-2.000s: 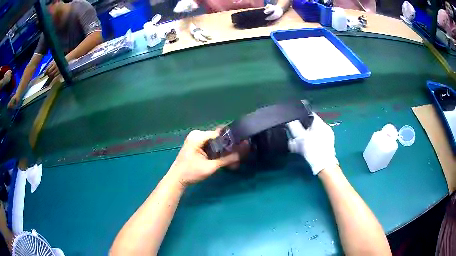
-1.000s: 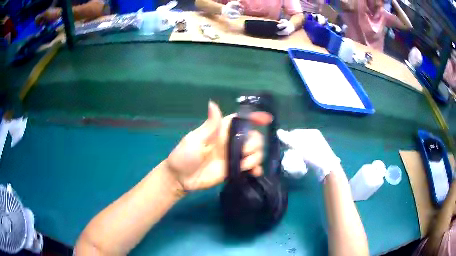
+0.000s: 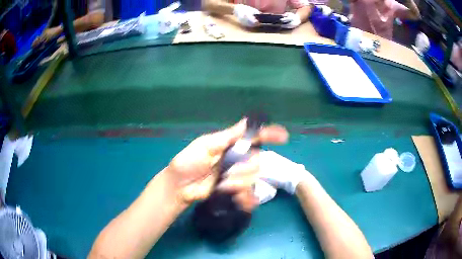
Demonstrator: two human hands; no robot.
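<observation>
Black over-ear headphones are held over the green bench in the middle, blurred by motion, with a dark round cup at the bottom and the band rising above it. My bare left hand grips the band, its fingers wrapped around it. My right hand wears a white glove and is against the headphones, behind my left hand's fingers. A white piece at its fingertips may be a cloth or part of the glove. The right fingertips are partly hidden.
A white bottle with its cap hanging open stands at right. A blue tray with a white liner lies on the belt. Another blue tray lies at the right edge. A white fan is lower left. Workers sit across the line.
The headphones have turned in my left hand from lying across to upright and moved lower left. My gloved right hand has moved left, in behind my left fingers. The tray sits farther right in view.
</observation>
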